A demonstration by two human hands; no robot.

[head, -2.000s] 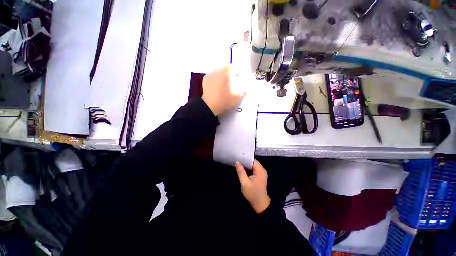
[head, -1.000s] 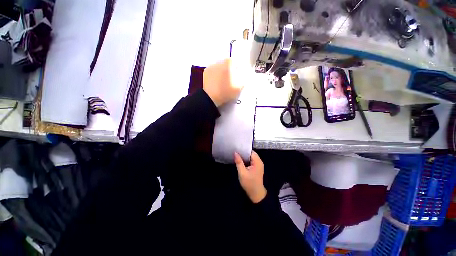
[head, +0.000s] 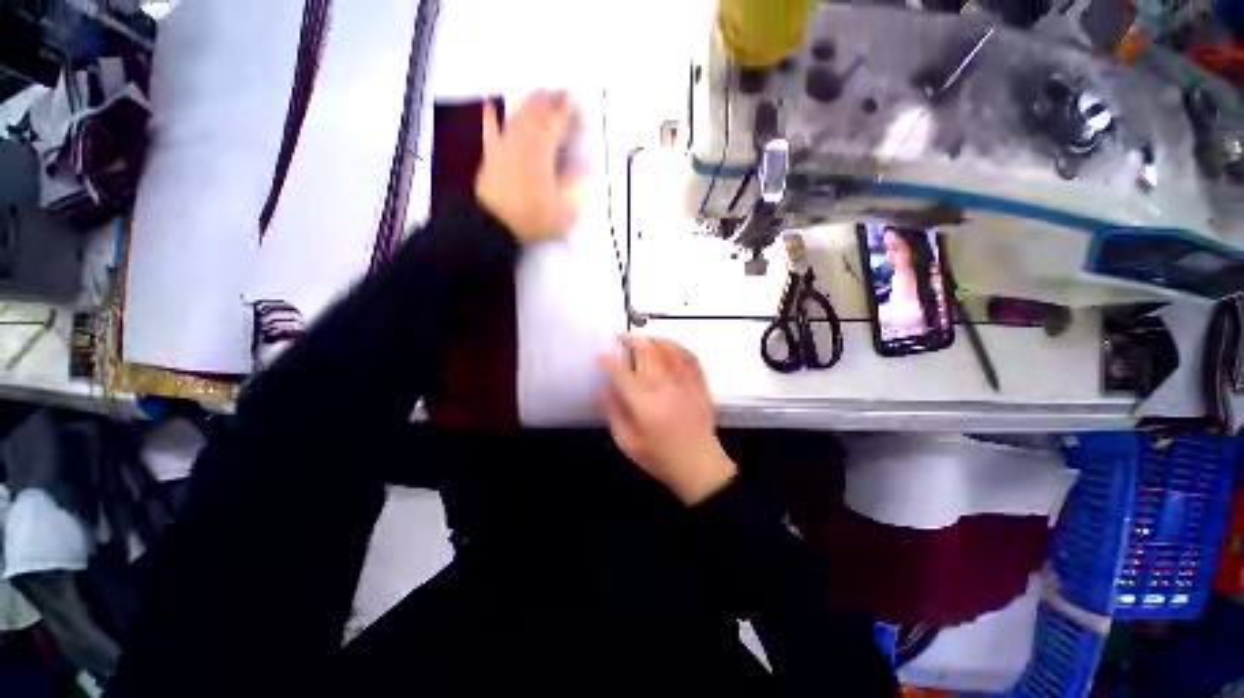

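A pale panel (head: 566,321) lies on the table left of the needle, with a maroon panel (head: 471,321) beside its left edge. My left hand (head: 532,167) is blurred, palm down with thumb and fingers apart, over the upper part of the panels. My right hand (head: 666,412) is blurred at the pale panel's lower right edge; whether its fingers pinch the edge is unclear. The sewing machine's presser foot area (head: 750,252) has no panel under it. Black-handled scissors (head: 802,327) lie right of the needle.
A lit smartphone (head: 909,289) and a thin dark stick (head: 980,341) lie at the right. Stacked pale panels (head: 205,205) with dark edges are on the left. A maroon and white heap (head: 941,552) hangs by a blue basket (head: 1139,525). A yellow cylinder (head: 764,30) is at the top.
The panels and my left hand have moved left, away from the needle. My right hand has moved slightly left and up along the pale panel. The phone screen's picture has changed.
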